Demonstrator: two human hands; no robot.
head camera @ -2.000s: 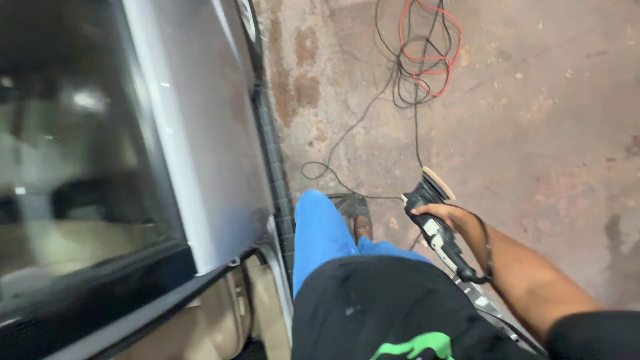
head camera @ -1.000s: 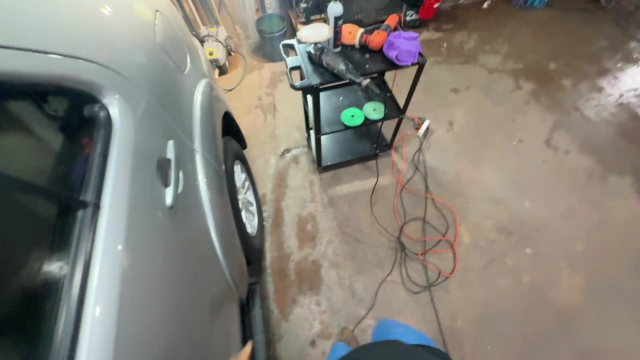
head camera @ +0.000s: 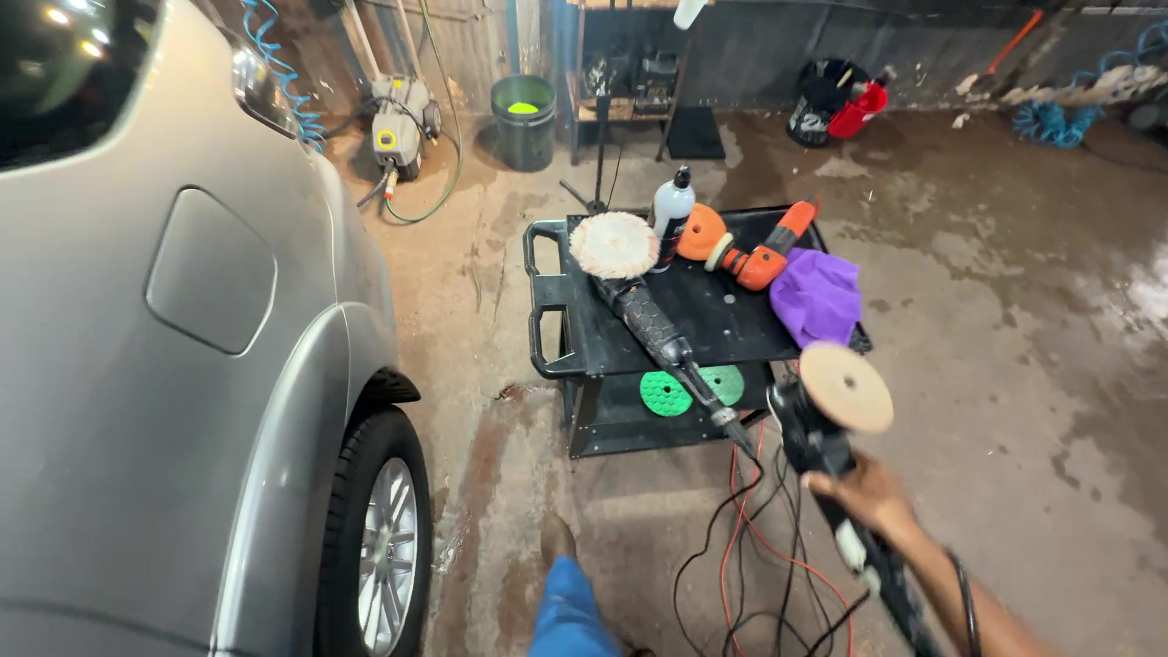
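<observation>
My right hand (head camera: 871, 497) grips the body of a black corded polisher (head camera: 826, 447), its round tan pad (head camera: 846, 388) facing up, just in front of the right side of a black tool cart (head camera: 584, 338). My left hand is out of view. On the cart's top lie a second black polisher (head camera: 652, 324) with a white wool pad (head camera: 615, 245), a spray-type bottle (head camera: 672, 219), an orange pad (head camera: 701, 233), an orange and black polisher (head camera: 766, 255) and a purple cloth (head camera: 817, 297). Green pads (head camera: 666, 393) rest on the shelf below.
A silver vehicle (head camera: 283, 365) with its rear wheel (head camera: 379, 538) stands on the left. Black and red cables (head camera: 739, 547) tangle on the floor before the cart. Behind are a pressure washer (head camera: 399, 119), a black bucket (head camera: 523, 123), a shelf rack (head camera: 630, 109) and a red container (head camera: 858, 109).
The view has swung up from the floor to the cart, which is now nearer than one second ago. My right hand, out of view then, is back in sight with the polisher.
</observation>
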